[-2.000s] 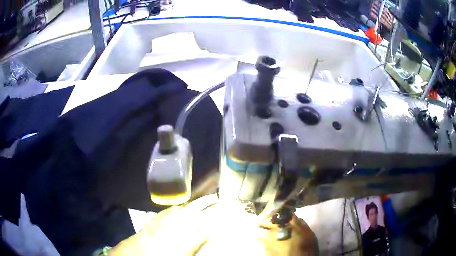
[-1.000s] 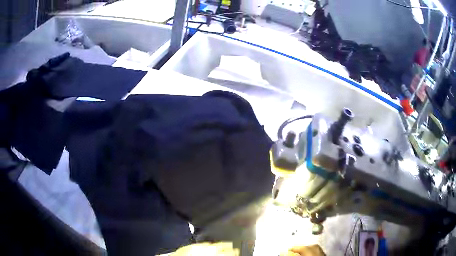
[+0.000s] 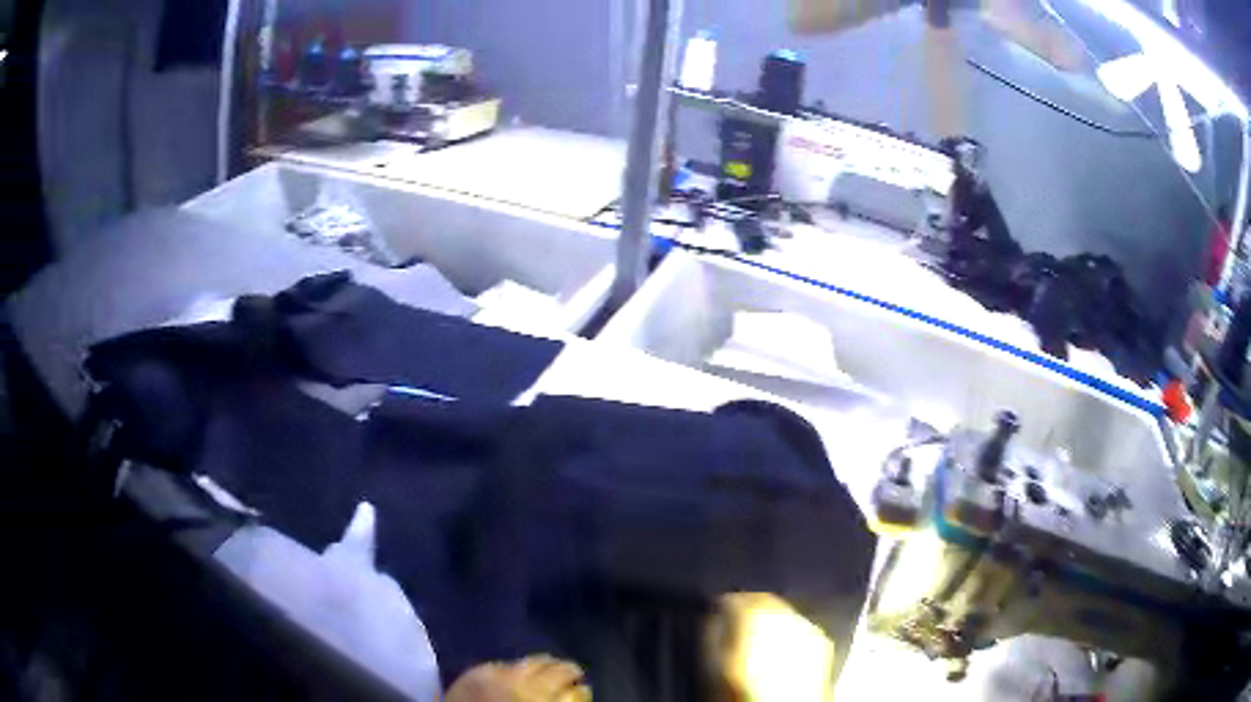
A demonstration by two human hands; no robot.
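A large dark cloth (image 3: 617, 507) lies on the table left of the sewing machine (image 3: 1056, 507). My left hand (image 3: 521, 680) is at the bottom edge, cut off, at the cloth's lower edge; its grip is unclear. My right hand (image 3: 771, 650) is blurred and brightly lit, on the cloth just left of the needle area. Whether it holds the cloth cannot be told. The lamp (image 3: 899, 494) glows at the left of the machine head. More dark cut pieces (image 3: 425, 337) lie at the left.
White troughs with blue edging (image 3: 933, 329) run behind the table, with a grey post (image 3: 641, 151) between them. A white sheet (image 3: 329, 583) lies at the lower left. Another machine (image 3: 419, 93) stands at the back left. Dark cloth is heaped at the back right.
The view has swung left, so the machine sits further right. Both hands now show at the cloth left of the needle; earlier they were at or near the needle's bright spot.
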